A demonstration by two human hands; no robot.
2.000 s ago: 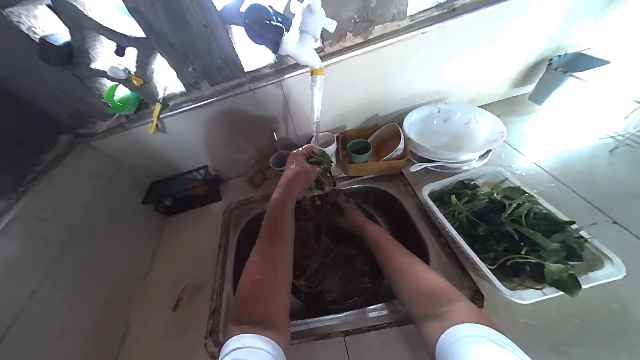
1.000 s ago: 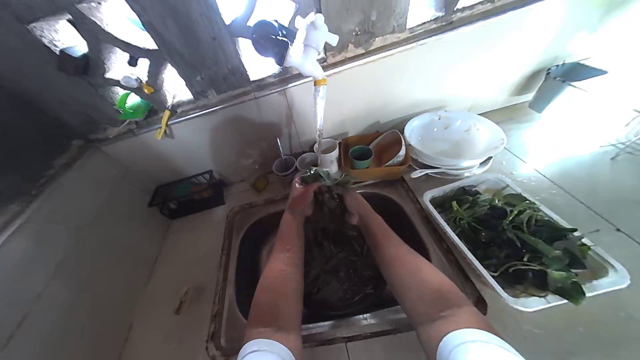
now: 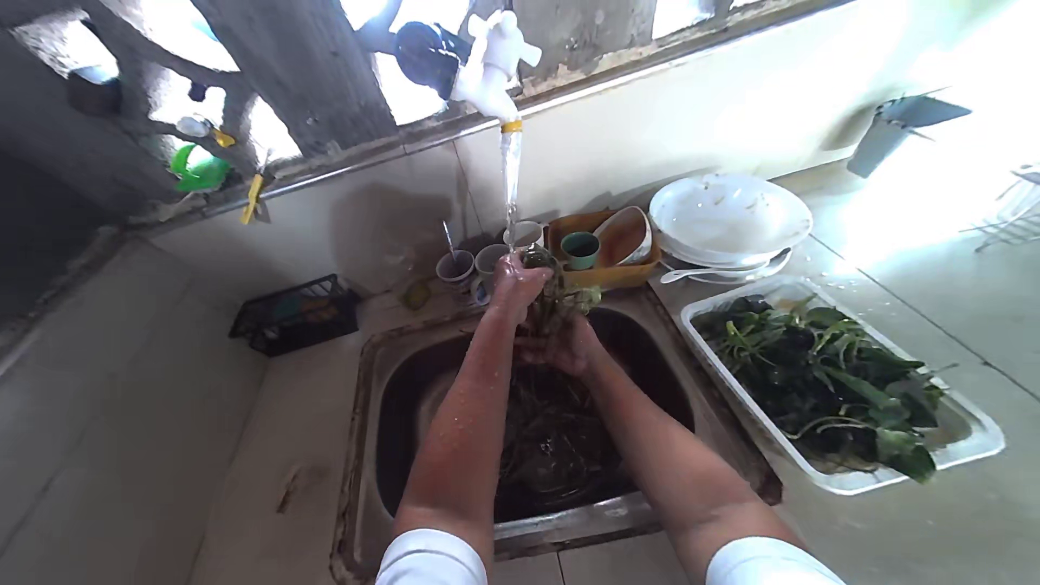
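My left hand (image 3: pixel 520 280) is closed around the upper part of a bunch of leafy greens (image 3: pixel 554 296), right under water running from a white plastic faucet (image 3: pixel 491 69). Lower and slightly to the right, my right hand (image 3: pixel 569 345) holds the lower part of the same bunch, its fingers partly hidden by stems. Both hands are over the rear of a metal sink (image 3: pixel 597 516), in which more dark greens (image 3: pixel 552 455) lie in water. To the right of the sink, a white plastic tray (image 3: pixel 821 479) holds a heap of wet leafy greens (image 3: pixel 845 374).
Behind the sink stand several cups (image 3: pixel 455 268) and a tan basket (image 3: pixel 621 275) with a green cup (image 3: pixel 580 250) and a bowl. White plates (image 3: pixel 731 215) with a spoon are stacked at the right rear. A black plastic basket (image 3: pixel 296 317) is at the left against the wall.
My hands were side by side at the bunch one second ago; now my left hand is higher, at the water stream, and my right hand is below it.
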